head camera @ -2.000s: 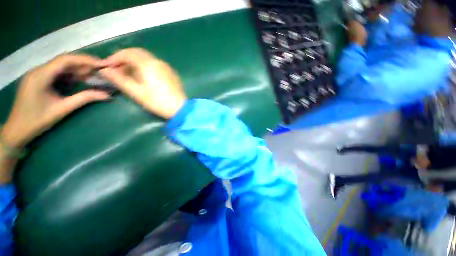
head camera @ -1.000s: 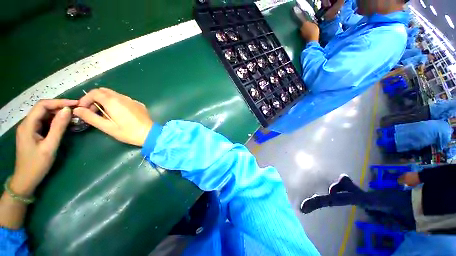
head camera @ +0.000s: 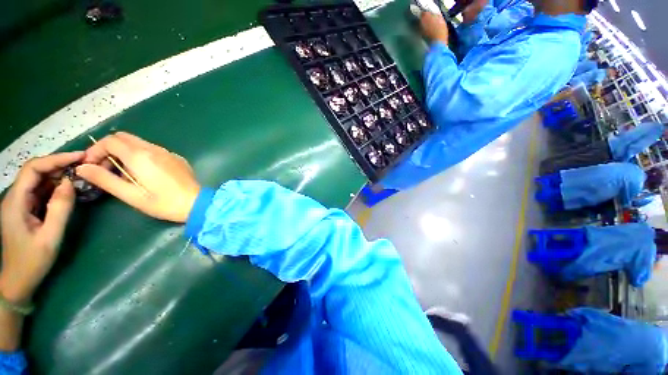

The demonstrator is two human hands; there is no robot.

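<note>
A small round black unit with shiny parts (head camera: pixel 86 190) is between my two hands above the green bench mat, partly hidden by the fingers. My left hand (head camera: pixel 36 220) holds it from the left side, with a pale bead bracelet (head camera: pixel 16 305) on the wrist. My right hand (head camera: pixel 140 177) touches the unit with its fingertips and holds a thin tan stick (head camera: pixel 121 170), which slants between its fingers. The stick's lower end is hidden by the hand.
A black pocketed tray (head camera: pixel 349 86) holds several shiny units at the upper right. A white rail (head camera: pixel 146 80) separates the mat from the green belt, where one black unit (head camera: pixel 103 12) lies. A worker in a blue smock (head camera: pixel 498 80) is beyond the tray; others sit along the right.
My hands and the unit have shifted left and slightly down in view. The tray and belt unit also appear further left. The walking person's dark legs at the right are no longer seen there.
</note>
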